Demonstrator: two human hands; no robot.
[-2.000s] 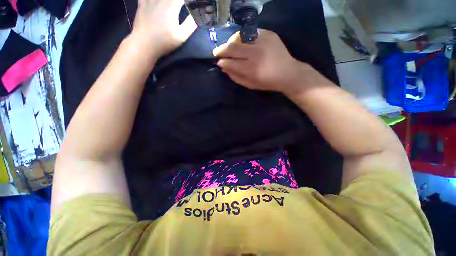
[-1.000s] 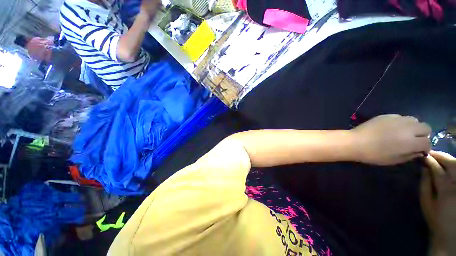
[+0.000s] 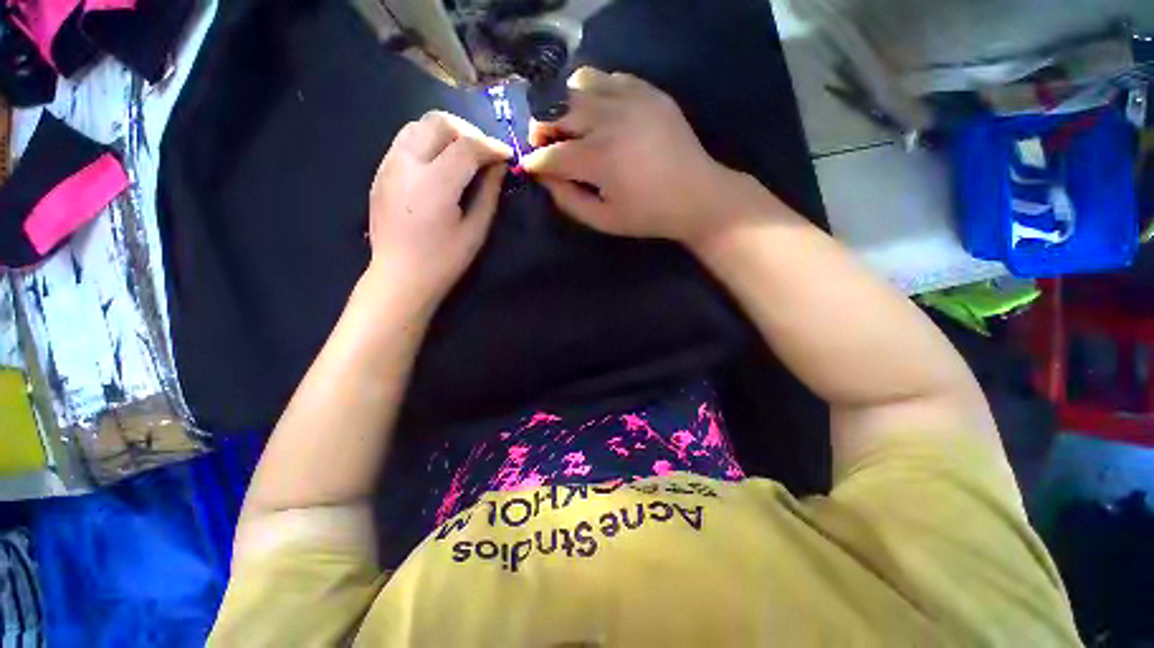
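Black fabric [image 3: 582,304] covers the table and the lap. The sewing machine [image 3: 424,32] stands at the top, with its presser foot and needle [image 3: 501,104] in a bright spot. A small bit of pink [image 3: 518,166] shows on the black fabric just below the needle. My left hand [image 3: 437,196] pinches the fabric there with thumb and fingertips. My right hand [image 3: 633,152] pinches it from the other side, the fingertips nearly touching the left ones. The dark machine part partly overlaps the right fingers.
Cut pieces with pink edges [image 3: 76,203] lie on the worn table end [image 3: 95,317] at left. Blue cloth [image 3: 139,544] is at lower left. A blue basket [image 3: 1050,196] and a red crate or stool [image 3: 1107,361] are at right, with bright green material [image 3: 981,304] between.
The view has swung back from the left side to the machine. Against two seconds ago, my left hand has moved in from the upper left to beside the needle, and pink now shows between the fingertips.
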